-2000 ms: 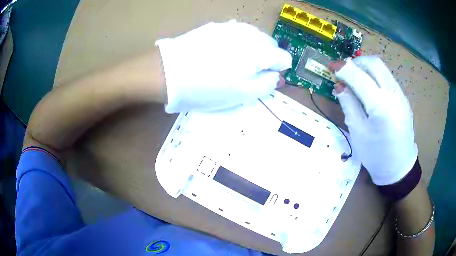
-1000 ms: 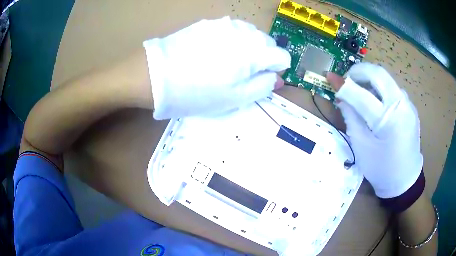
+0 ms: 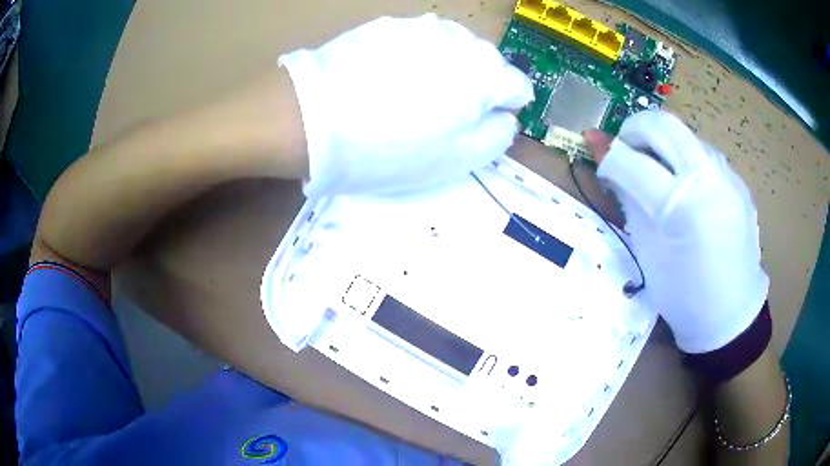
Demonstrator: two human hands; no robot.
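A green circuit board (image 3: pixel 537 50) with a yellow port row lies at the top, beyond the white router shell (image 3: pixel 437 273). A cream label strip (image 3: pixel 566 138) sits at the board's near edge, below the silver shield can (image 3: pixel 579 102). My gloved left hand (image 3: pixel 409 109) is at the board's left near corner; its fingertips are pinched, with the grip point hidden. A grey antenna cable (image 3: pixel 492 196) runs from under it to a dark patch in the shell. My gloved right hand (image 3: pixel 687 227) has a bare fingertip at the strip's right end. A black cable (image 3: pixel 608 224) runs from board to shell.
The tan cardboard mat (image 3: pixel 191 55) lies under everything, with dark specks at the upper right. Green surface (image 3: pixel 55 100) shows beyond it. A maroon wrist strap (image 3: pixel 733 350) with a black cord and a silver bracelet are on my right wrist. My blue shirt is along the bottom.
The cream strip has moved from lying across the shield can to the board's near edge. My right fingertip has moved left and down with it. The shell has shifted slightly left.
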